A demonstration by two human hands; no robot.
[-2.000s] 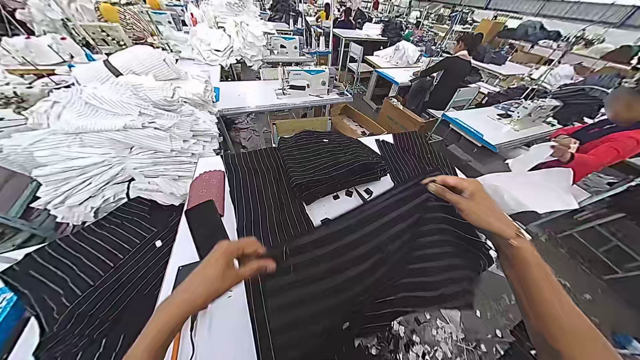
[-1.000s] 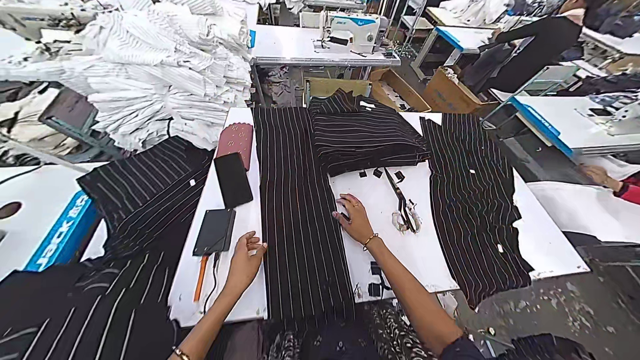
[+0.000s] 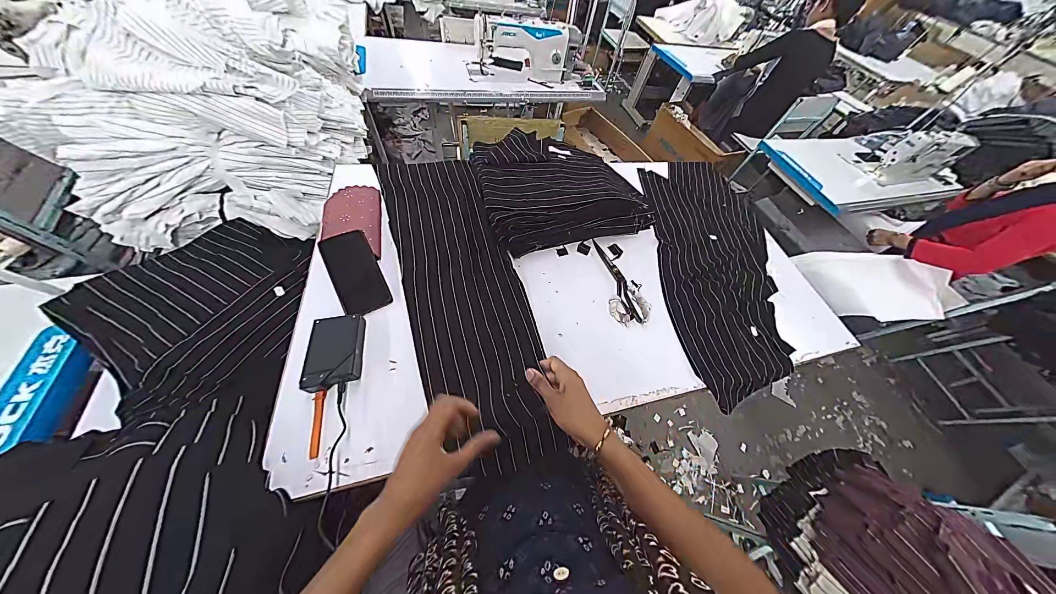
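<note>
A long strip of black pinstriped fabric (image 3: pixel 466 289) lies down the white table, its near end toward my body. My left hand (image 3: pixel 445 437) is over that strip's left edge near the front, fingers apart and slightly blurred. At the right edge of the same strip, my right hand (image 3: pixel 565 396) has thumb and fingers together at the cloth; whether they pinch it is unclear. Behind lies a folded stack of the striped fabric (image 3: pixel 561 194). Scissors (image 3: pixel 620 285) rest on the tabletop beside small black pieces (image 3: pixel 584 247). More striped panels (image 3: pixel 718 272) lie at the right.
On the table's left are a pink scalloped case (image 3: pixel 353 214), a black phone (image 3: pixel 356 272), a dark box with a cable (image 3: pixel 332 353) and an orange pen (image 3: pixel 317 425). White striped garments (image 3: pixel 206 107) are heaped behind left. A sewing machine (image 3: pixel 528 49) stands beyond; people sit at right.
Two seconds ago both hands held up a striped panel; one second ago they were apart and lower on the table. My right hand is now at the strip's right edge, my left over its left edge.
</note>
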